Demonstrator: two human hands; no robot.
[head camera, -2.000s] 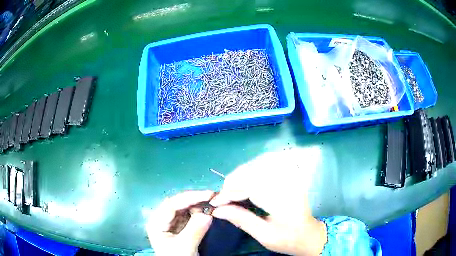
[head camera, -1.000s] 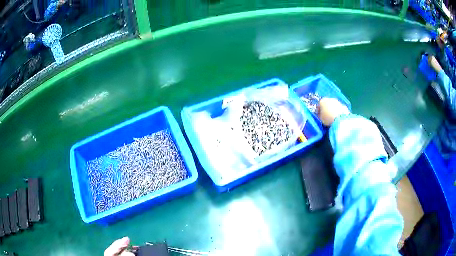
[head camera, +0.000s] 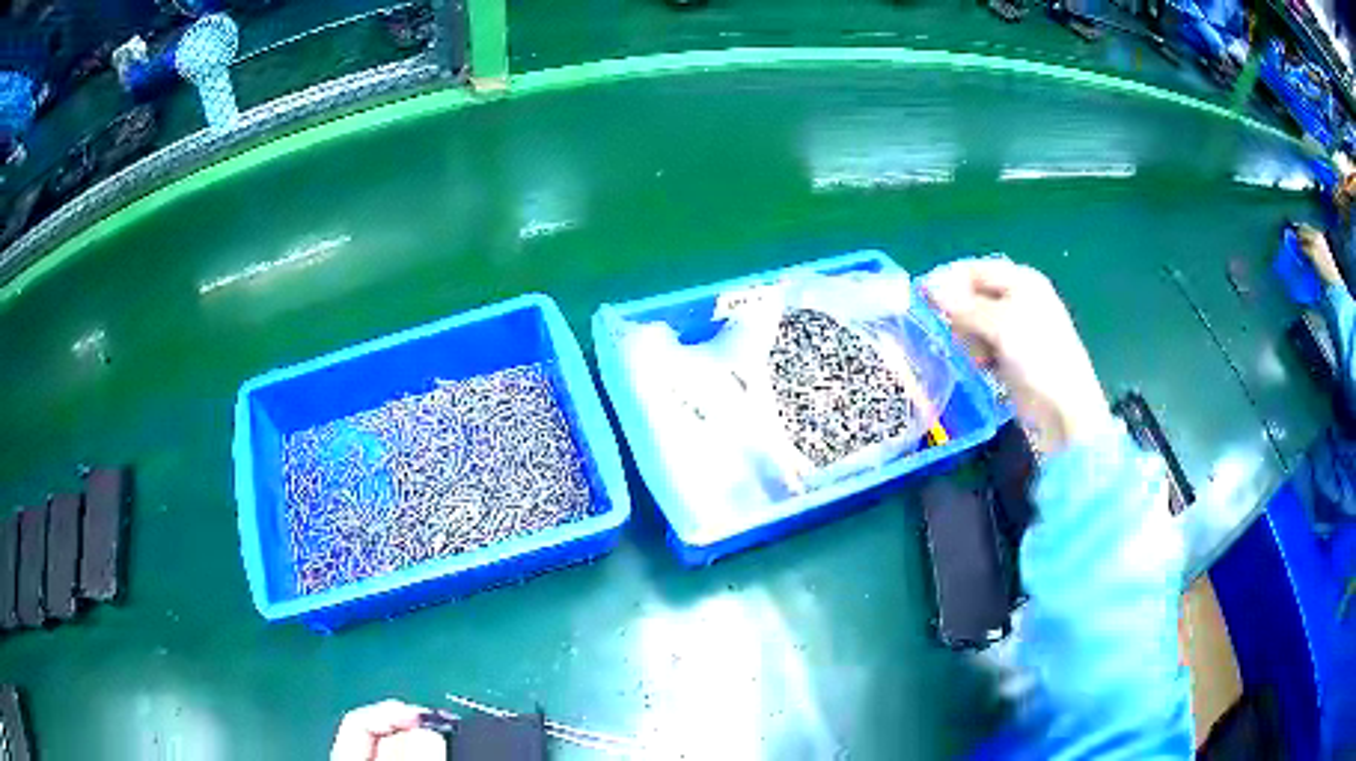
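My left hand (head camera: 375, 732) is at the bottom edge, partly cut off, holding one end of a black plastic housing (head camera: 498, 736). Thin silver tweezers (head camera: 543, 724) show beside the housing; what holds them cannot be told. My right hand (head camera: 1011, 320) is over the small parts bin at the right and hides most of it. Its fingers are bent together; whether they hold a small piece cannot be told. The middle parts bin (head camera: 773, 519) holds an open clear bag (head camera: 840, 390) of small metal fittings. The large parts bin (head camera: 446, 584) holds a heap of thin metal pins (head camera: 446, 476).
Black housings (head camera: 970, 565) lie at the right, partly behind my right sleeve. More housings (head camera: 63, 550) stand in a row at the left. A blue box with a cardboard divider (head camera: 1212, 654) is at lower right. Another person's hand (head camera: 1315, 250) shows at far right.
Two seconds ago both hands were together at the housing. My right hand then went to the small bin and has now lifted slightly. The view has shifted, with the bins now further left.
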